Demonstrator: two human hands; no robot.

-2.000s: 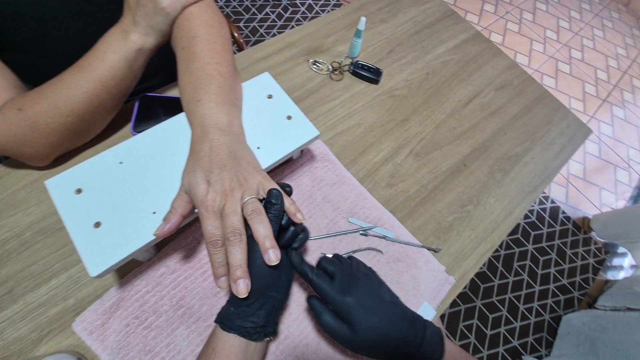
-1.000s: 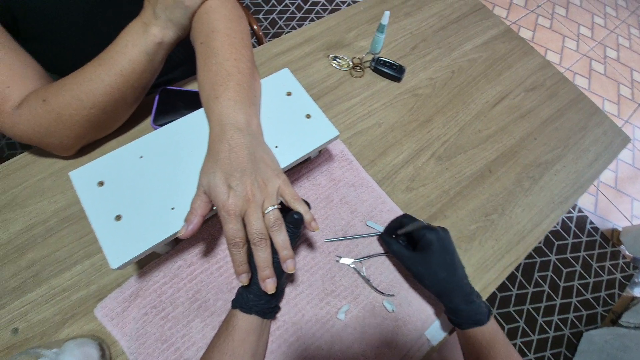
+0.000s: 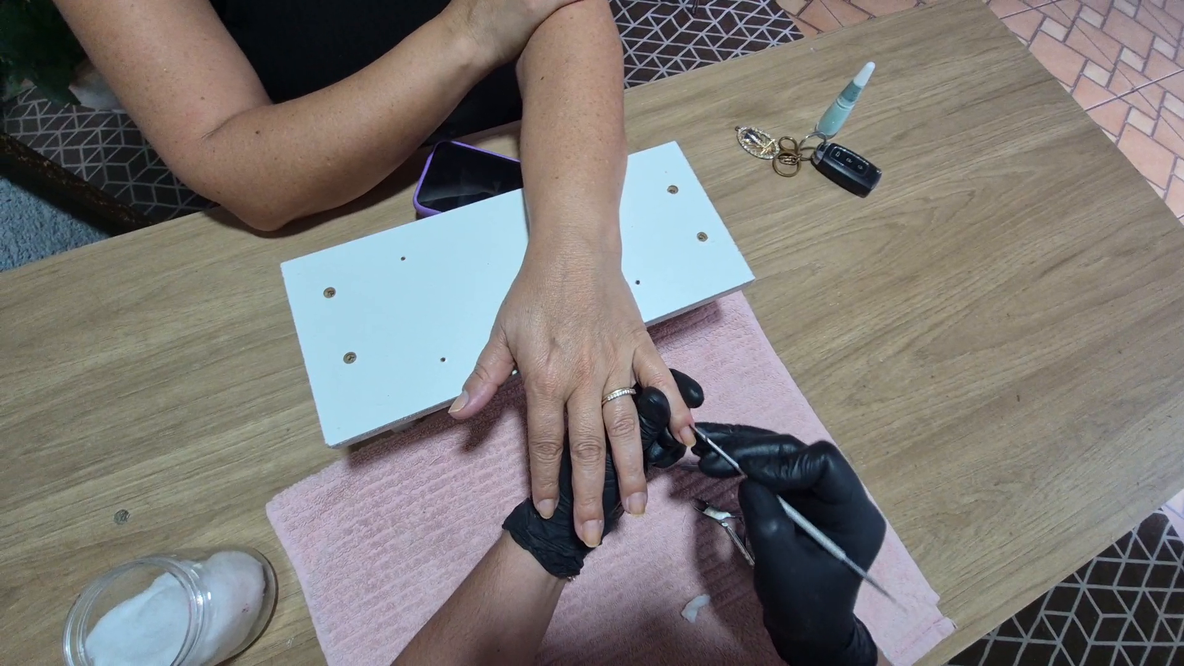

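My left hand (image 3: 592, 490), in a black glove, is under the other person's hand (image 3: 578, 361), its fingers closed around that person's little finger. In my right hand (image 3: 800, 518), also black-gloved, is a thin metal cuticle pusher (image 3: 814, 532), held like a pen, its tip at the nail of the little finger. The other person's hand lies palm down with fingers spread and a ring on one finger. Partly hidden beside my right hand, metal cuticle nippers (image 3: 726, 527) rest on the pink towel (image 3: 398, 546). A small white scrap (image 3: 695, 607) lies below them.
The other person's forearm crosses a white armrest board (image 3: 425, 324), with a purple-cased phone (image 3: 467, 176) behind it. A glass jar of cotton (image 3: 171, 606) stands at the lower left. Keys with a black fob (image 3: 845, 168) and a small teal tube (image 3: 844, 102) lie on the wooden table (image 3: 971, 305).
My right hand was over the tools on the towel one second ago; it has moved left to the little finger with the metal pusher in it. The view has shifted, showing the cotton jar.
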